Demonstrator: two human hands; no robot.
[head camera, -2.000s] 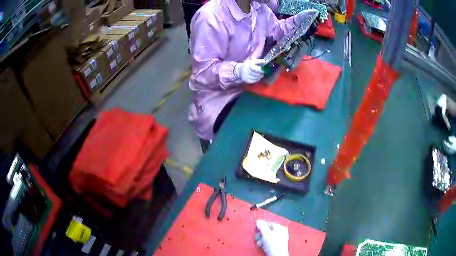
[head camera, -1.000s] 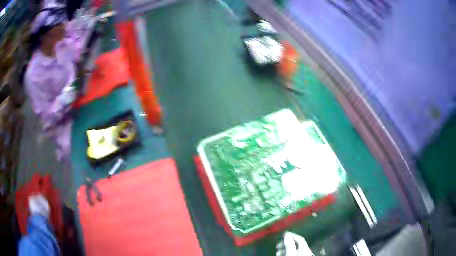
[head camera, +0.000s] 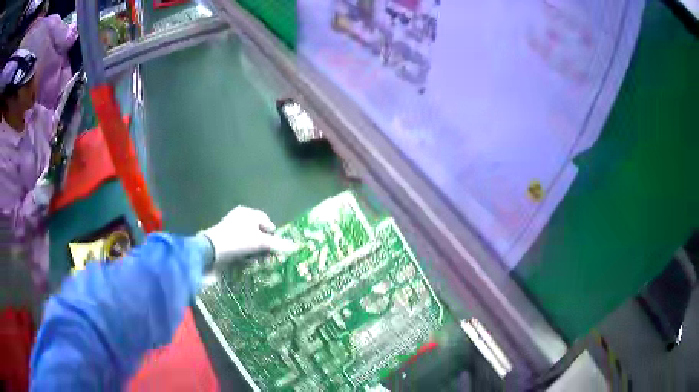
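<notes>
A large green circuit board (head camera: 329, 306) lies at the lower middle of the view, its face covered with pale patterns. A small piece of red sheet (head camera: 420, 354) shows at its lower right edge. My left hand (head camera: 245, 236), in a white glove below a blue sleeve, reaches in from the left. Its fingers lie over the board's upper left edge. The thumb side is partly hidden, so I cannot tell whether it grips the board. My right hand is not clearly visible.
A red mat (head camera: 180, 360) lies partly behind my sleeve. The parts tray (head camera: 100, 246) with a yellow ring is beyond it. A component bin (head camera: 300, 122) stands at the far rail. A metal rail (head camera: 429, 207) runs diagonally. People in pink stand at the upper left.
The view has swung right. My left hand has moved from the loose red sheets at the left onto the board. My right hand, beside the board a second ago, no longer shows clearly.
</notes>
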